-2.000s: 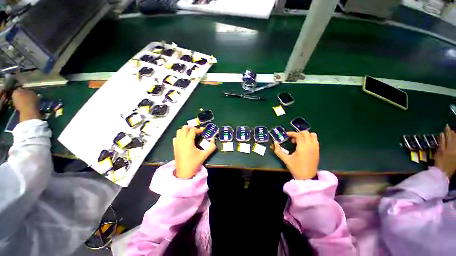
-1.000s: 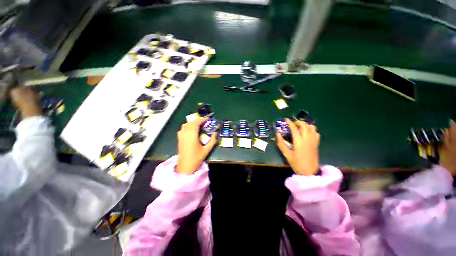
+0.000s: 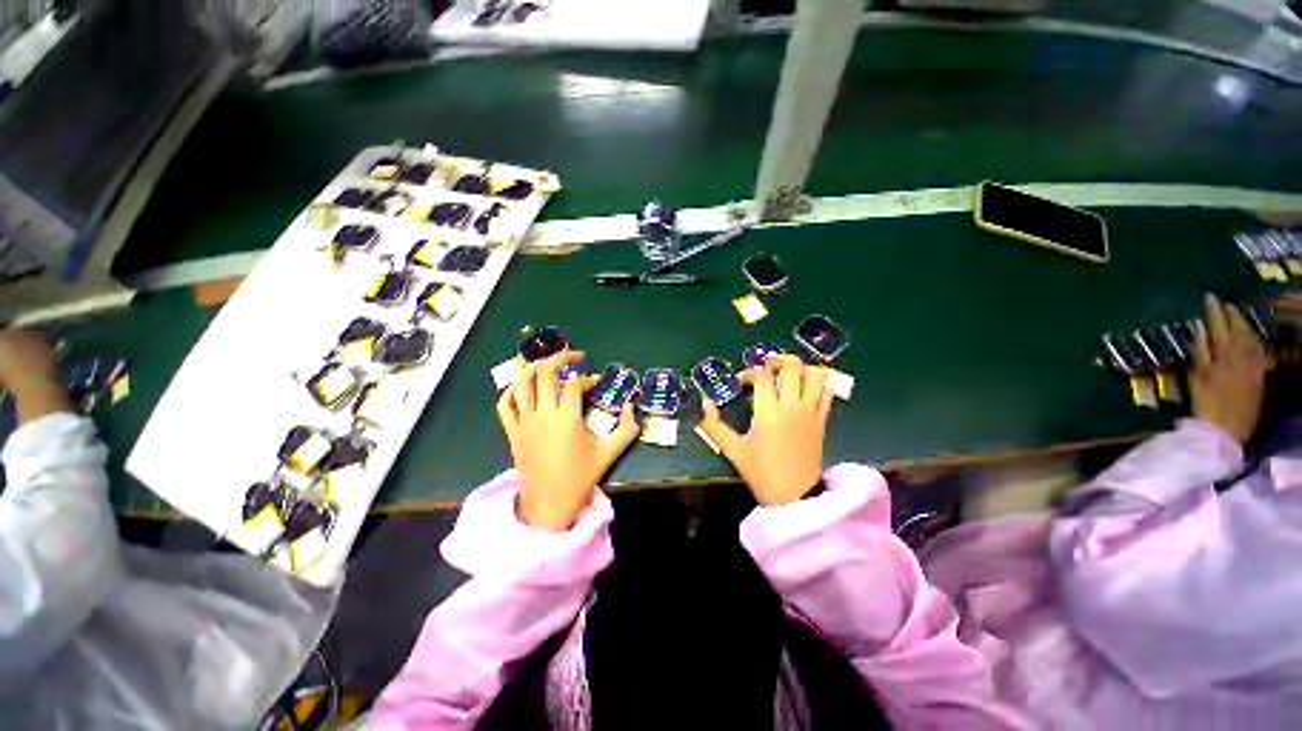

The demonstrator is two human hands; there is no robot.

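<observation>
Several lit smartwatch modules lie in a row at the green bench's front, such as the middle one (image 3: pixel 660 389), with small white batteries (image 3: pixel 660 430) below them. My left hand (image 3: pixel 557 440) has thumb and index finger around the edges of a lit module (image 3: pixel 616 387); its other fingers partly cover another module. My right hand (image 3: pixel 778 440) has thumb and index finger around a lit module (image 3: pixel 714 380) and partly covers one beside it. Exact fingertip contact is small and partly hidden. Dark modules lie beyond my left fingers (image 3: pixel 543 343) and right fingers (image 3: pixel 820 337).
A white foam board (image 3: pixel 214 393) with rows of dark modules is at left. A dark module (image 3: pixel 765 271), black pen-like tool (image 3: pixel 646 279) and banded object (image 3: pixel 657 226) lie near the rail. A phone (image 3: pixel 1042 222) is at right. Neighbouring workers' hands (image 3: pixel 1228 369) show both sides.
The view has shifted, moving the bench items leftward. Both my hands have moved inward along the row, closer together, onto modules nearer the middle. The dark module at right is now uncovered.
</observation>
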